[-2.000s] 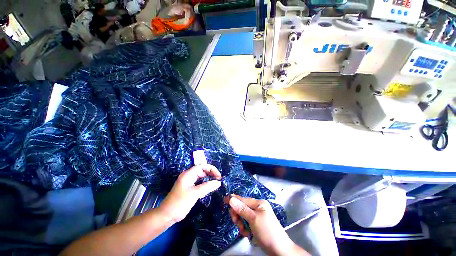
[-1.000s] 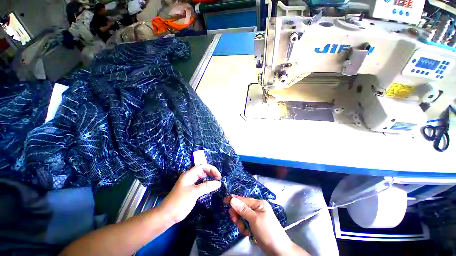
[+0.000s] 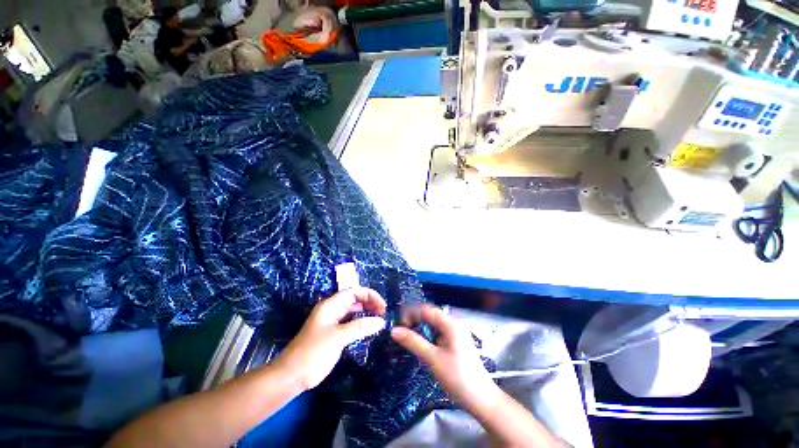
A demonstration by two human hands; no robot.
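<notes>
A dark navy garment (image 3: 263, 192) with pale broken lines lies heaped from the left side surface down to my lap. My left hand (image 3: 337, 328) pinches its edge between thumb and fingertips, just below a small white label (image 3: 347, 275). My right hand (image 3: 435, 346) is close to the right of my left fingertips, at the same part of the cloth. Its fingers are bent and slightly blurred, and a small bluish thing shows among them. I cannot tell what it grips.
A white sewing machine (image 3: 569, 96) stands on the cream table (image 3: 561, 249) at the right. Black-handled scissors (image 3: 760, 234) lie far right. A white roll (image 3: 659, 354) sits below the table. A paper slip (image 3: 95, 181) lies on the heap. A person (image 3: 180, 39) is at the back left.
My right hand has moved up and turned, with its fingers now nearer the left fingertips. The cloth beneath it has shifted, showing more of the pale lap covering. My left hand stays nearly in place.
</notes>
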